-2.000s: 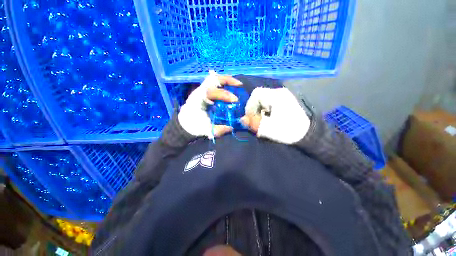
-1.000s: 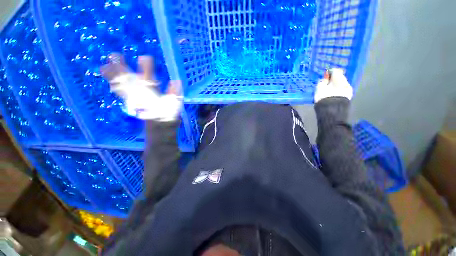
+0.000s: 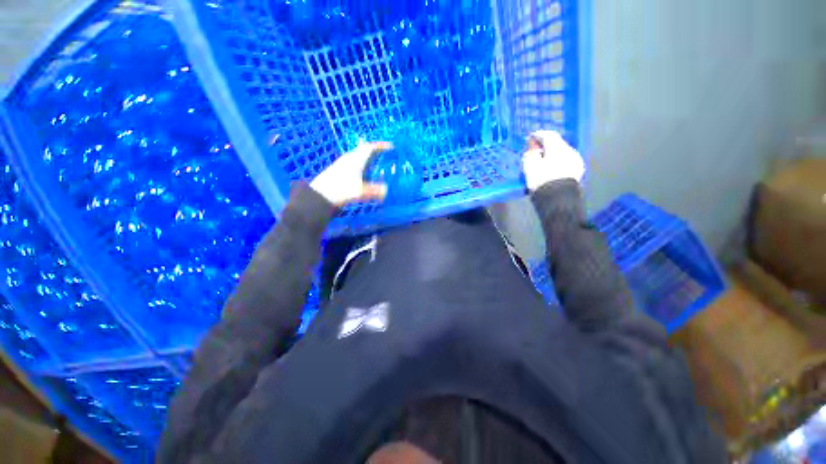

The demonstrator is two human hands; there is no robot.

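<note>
My left hand (image 3: 351, 174), in a white glove with bare fingertips, is at the near left part of the front crate (image 3: 435, 213). It holds a glossy blue ball (image 3: 398, 172) between thumb and fingers. My right hand (image 3: 552, 161), also white-gloved, is at the crate's near right corner with its fingers curled. Its fingertips are too small and blurred to tell whether something is in them. A pale cyan tangle (image 3: 418, 136) lies in the crate behind the ball, partly hidden by it.
Blue side crates full of shiny balls (image 3: 136, 172) stand at left. Balls (image 3: 444, 63) also lie at the far end of the front crate. A tilted blue lattice crate (image 3: 657, 258) and cardboard boxes (image 3: 797, 213) are at right.
Two seconds ago both hands were at the ball by my waist. Then they parted, the left over the side crate. Now my left hand is over the front crate with a ball in it.
</note>
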